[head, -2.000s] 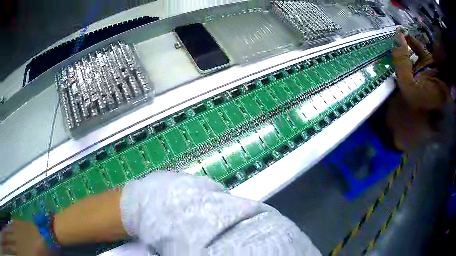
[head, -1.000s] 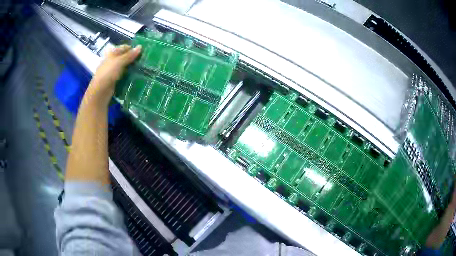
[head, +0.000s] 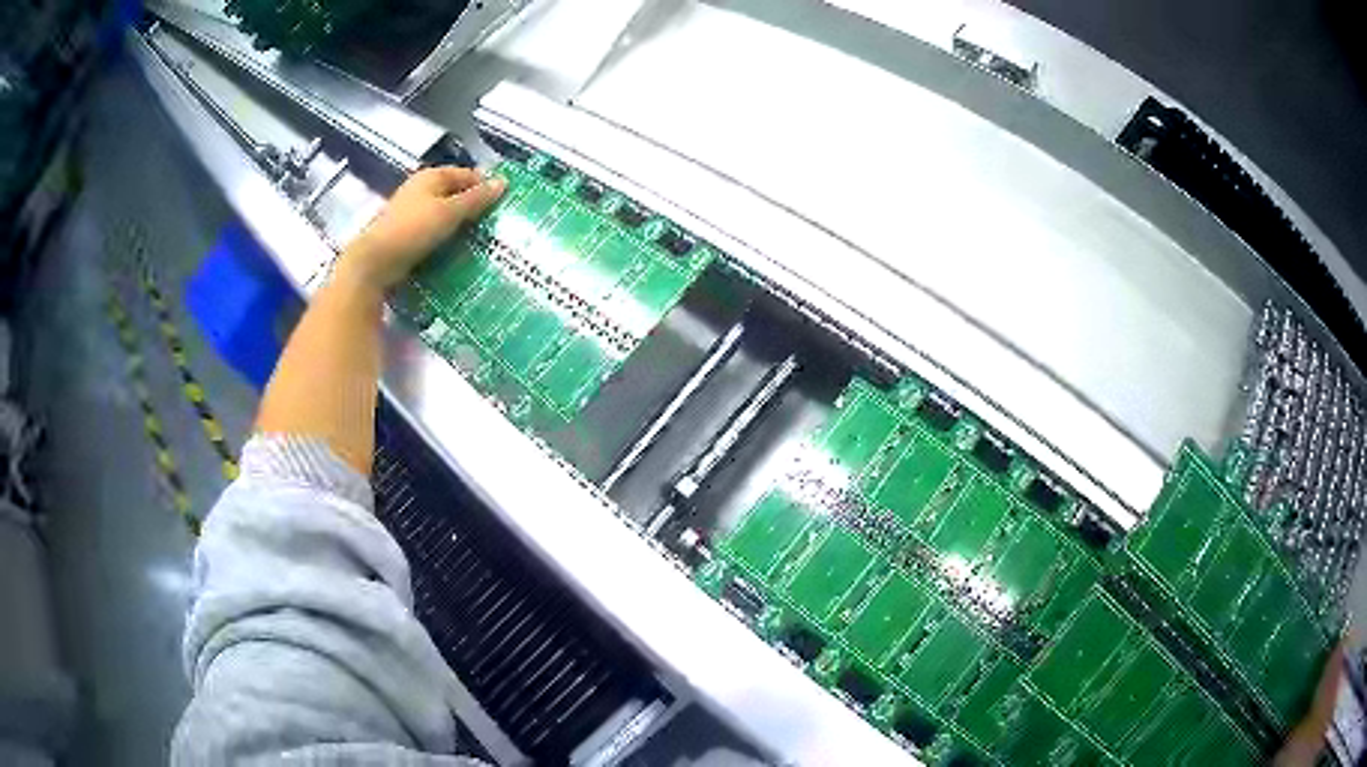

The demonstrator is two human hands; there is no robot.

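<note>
My left hand [head: 427, 225] grips the far left end of a green PCB panel [head: 562, 277], which lies at the line's rails; its fingertips are on the panel's edge. A gap with metal bars separates this panel from another PCB panel [head: 900, 555] lying between the rails. My right hand [head: 1322, 719] is at the lower right, cut off by the picture's edge. It is on a further PCB panel [head: 1238, 587], which is tilted above the line; most of its fingers are hidden.
A component tray [head: 1301, 435] with rows of silver parts is at the right. The line's pale front rail [head: 675, 599] runs beside black slotted racks [head: 502, 599] below. A blue object [head: 237, 307] stands on the floor at the left. A black slotted holder [head: 1199, 158] is beyond the ledge.
The panel in my left hand has moved down flatter onto the rails, a little to the right. The right panel has shifted and shows sharper. Before that, the view showed another stretch of the line.
</note>
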